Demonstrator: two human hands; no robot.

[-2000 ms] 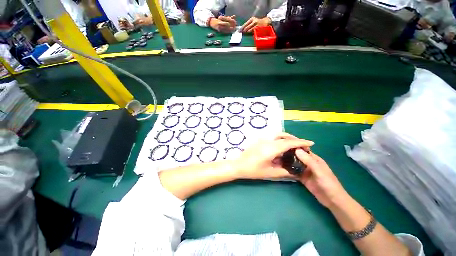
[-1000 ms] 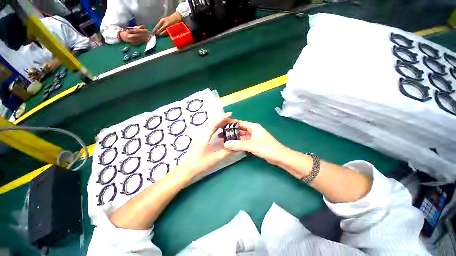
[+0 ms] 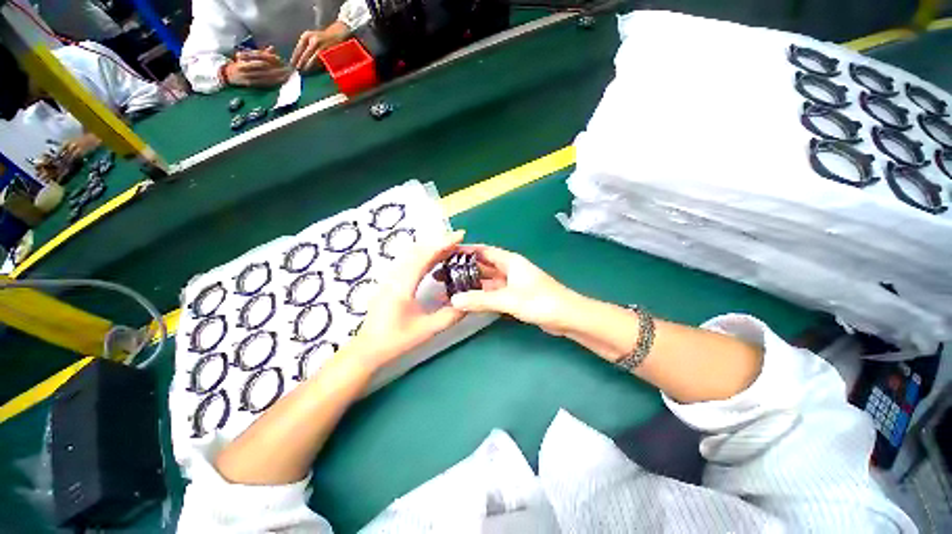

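My left hand [image 3: 402,302] and my right hand [image 3: 514,290] meet over the right edge of the foam sheet. Between their fingers is a dark stack of rings [image 3: 460,274] with metallic glints. My right thumb and fingers grip it. My left fingertips touch its far side; the palm hides part of it. Black ring parts [image 3: 310,322] lie in rows on the white foam sheet [image 3: 232,253]; my left forearm covers some.
A thick white sheet stack [image 3: 679,125] with ring parts on top stands at right. A keypad device [image 3: 887,412] is below it. A black box [image 3: 104,443] is at left. Across the conveyor are a red bin [image 3: 349,67], loose round parts and a person's hands.
Over two seconds the view has swung right, bringing the right sheet stack's top into view. Since one second ago it has shifted slightly; the hands still hold the ring stack together.
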